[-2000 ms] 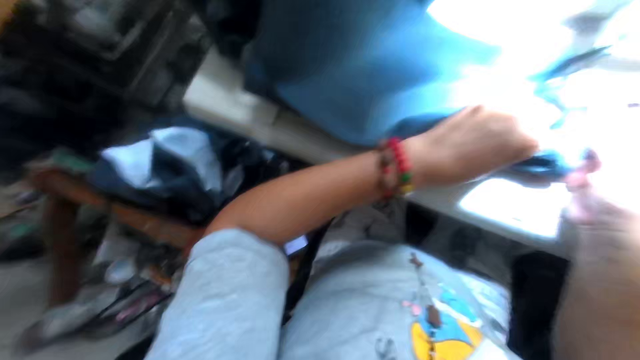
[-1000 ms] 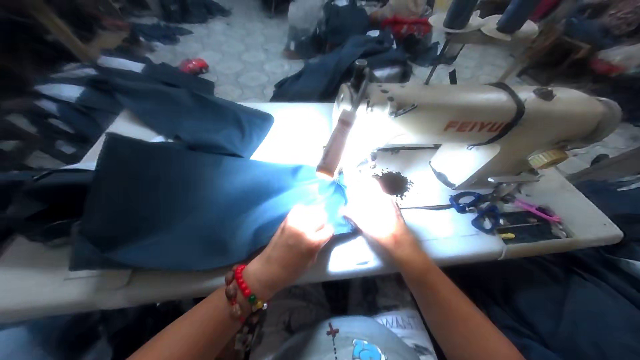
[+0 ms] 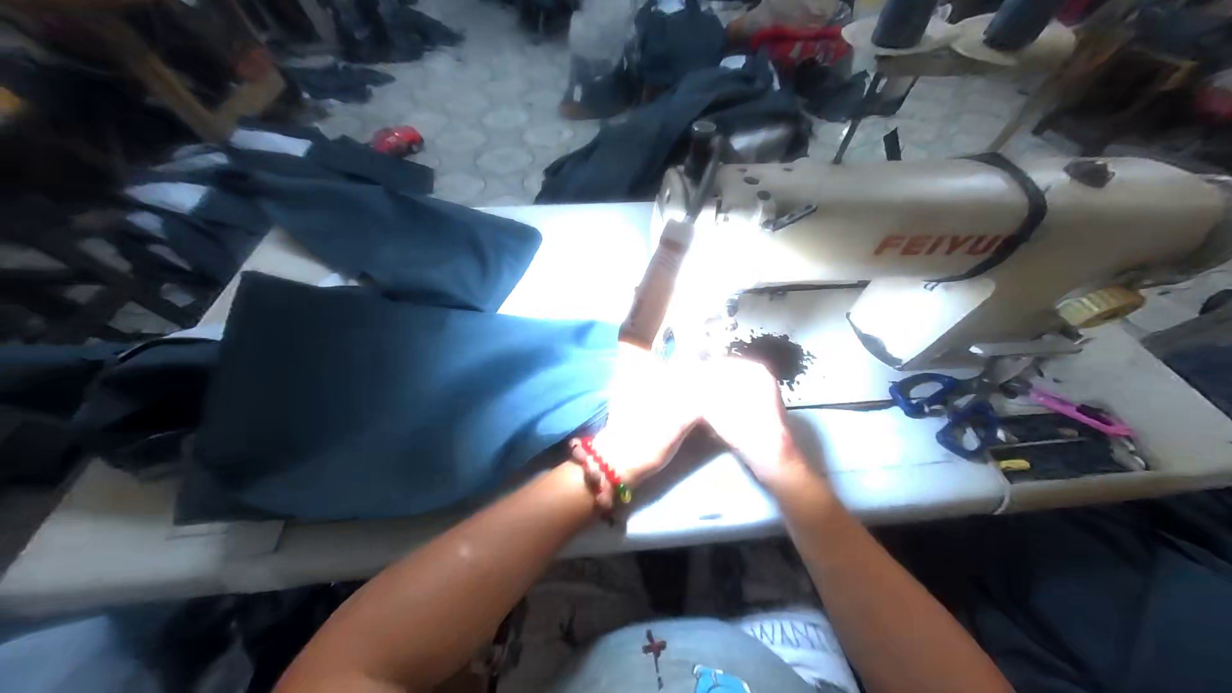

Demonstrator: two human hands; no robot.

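Observation:
Dark blue fabric (image 3: 385, 404) lies over the left part of the sewing table, its right end reaching the needle area of a Feiyue sewing machine (image 3: 866, 221). My left hand (image 3: 650, 414), with a red bead bracelet (image 3: 599, 467) at the wrist, is at that fabric end, below the machine's head. Close beside it on the right is my right hand (image 3: 756, 409), the two nearly touching. Strong lamp glare washes out the fingers of both hands, so their grip and the fabric edge between them cannot be made out.
Blue-handled scissors (image 3: 948, 409) and a pink-handled tool (image 3: 1078, 412) lie in a recess at the table's right. Another folded dark cloth (image 3: 404, 236) rests at the back left. Thread cones (image 3: 905, 21) stand behind the machine. More dark garments (image 3: 664, 125) lie on the floor beyond.
The view swung from my lap and the table edge to the machine between the first two frames. Since one second ago, my left hand has moved closer to the needle area and to my right hand.

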